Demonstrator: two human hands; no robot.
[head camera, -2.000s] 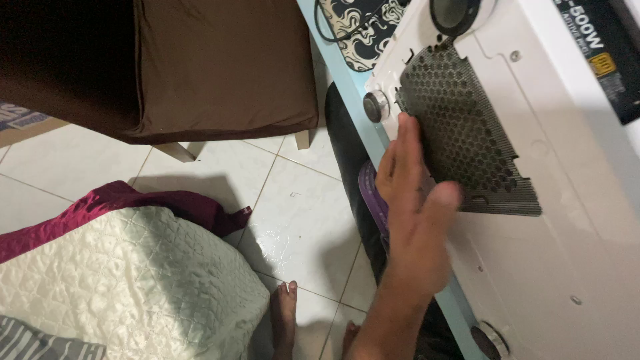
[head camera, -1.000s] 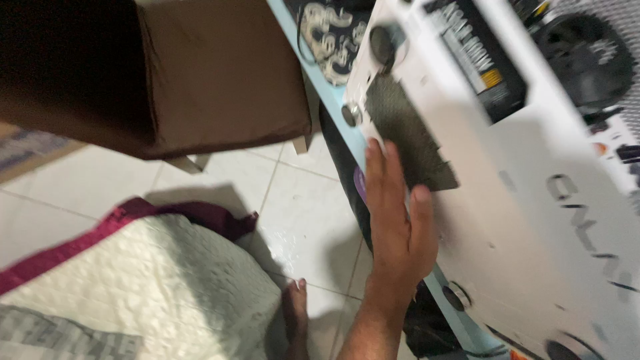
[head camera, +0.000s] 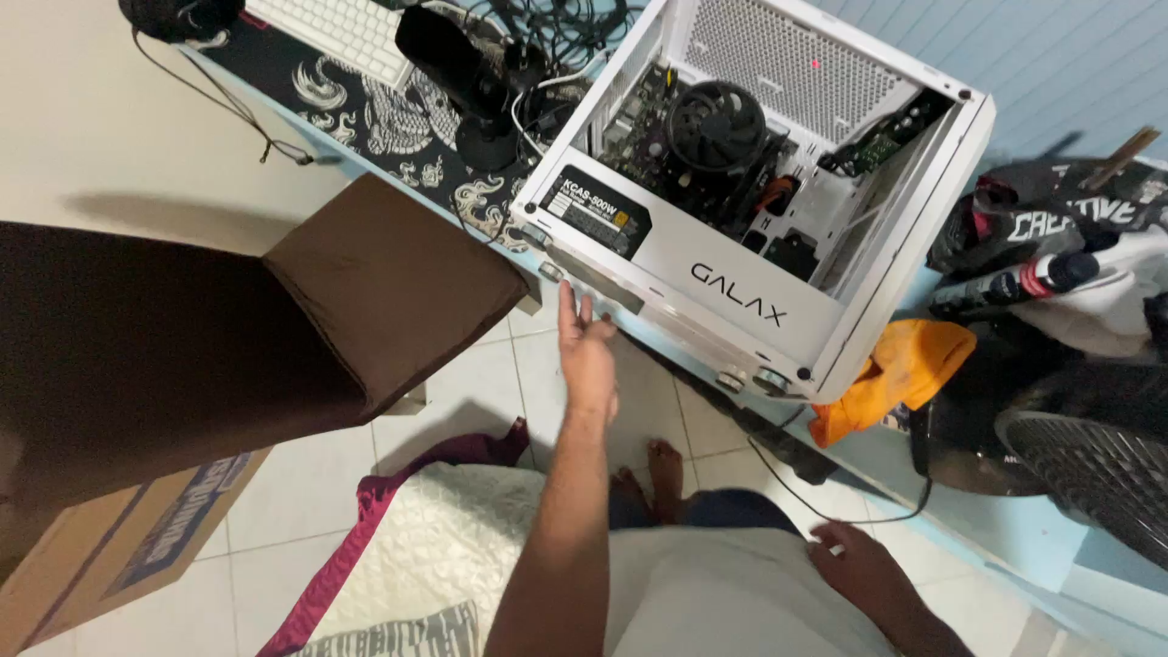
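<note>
A white Galax computer case lies tilted on the light blue desk, its side uncovered and a black CPU cooler fan and a power supply visible inside. My left hand, fingers spread, is beside the case's underside, near a round foot and the dark mesh dust filter. No object shows in it; whether the fingertips touch the case cannot be told. Low at my right side hangs my right hand, loosely curled and apart from the case, with nothing visible in it.
A brown chair stands left of my hand. Beyond it are a white keyboard, a black microphone-like item and cables. An orange cloth and a black fan lie to the right. A quilted cover is below.
The view has swung back and widened, bringing the case's inside and my right hand into sight. My left hand was over the filter's edge and now appears lower beside it.
</note>
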